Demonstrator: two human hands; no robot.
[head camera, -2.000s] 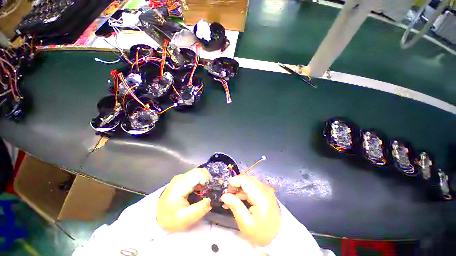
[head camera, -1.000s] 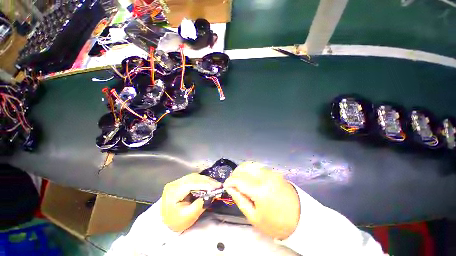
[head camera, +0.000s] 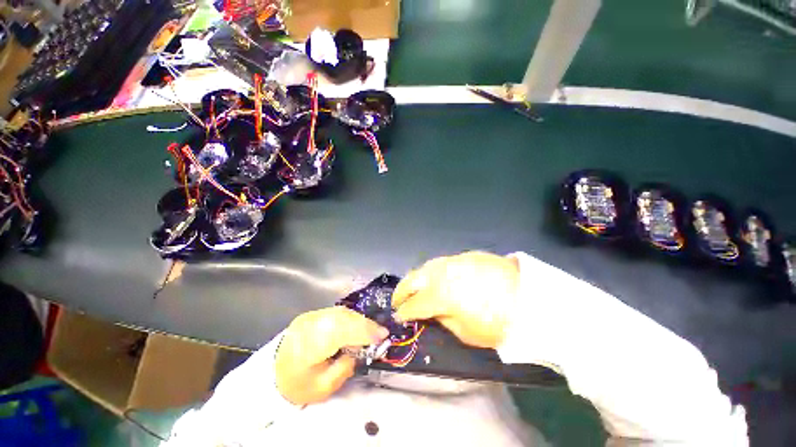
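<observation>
A black round housing (head camera: 375, 295) lies on the dark green bench close to my body, partly hidden by my hands. My left hand (head camera: 325, 353) is at its near left side and holds a small silvery inner module (head camera: 373, 351) between thumb and fingers, outside the shell. Red, yellow and white lead wires (head camera: 407, 347) loop from the module on the right. My right hand (head camera: 458, 299) is at the housing's right side, fingertips pinched together at its rim; what they hold is too small to tell.
Several unfinished units (head camera: 237, 218) with upright wires cluster at left. Several completed units (head camera: 596, 203) stand in a row at right. A pale post (head camera: 559, 52) and a thin dark tool (head camera: 506, 102) are at the white edge strip. A cardboard box (head camera: 170, 374) is below left.
The module has come out of the shell into my left hand. My right hand has shifted right and up, its forearm now stretched to the right. The wires now show as loops.
</observation>
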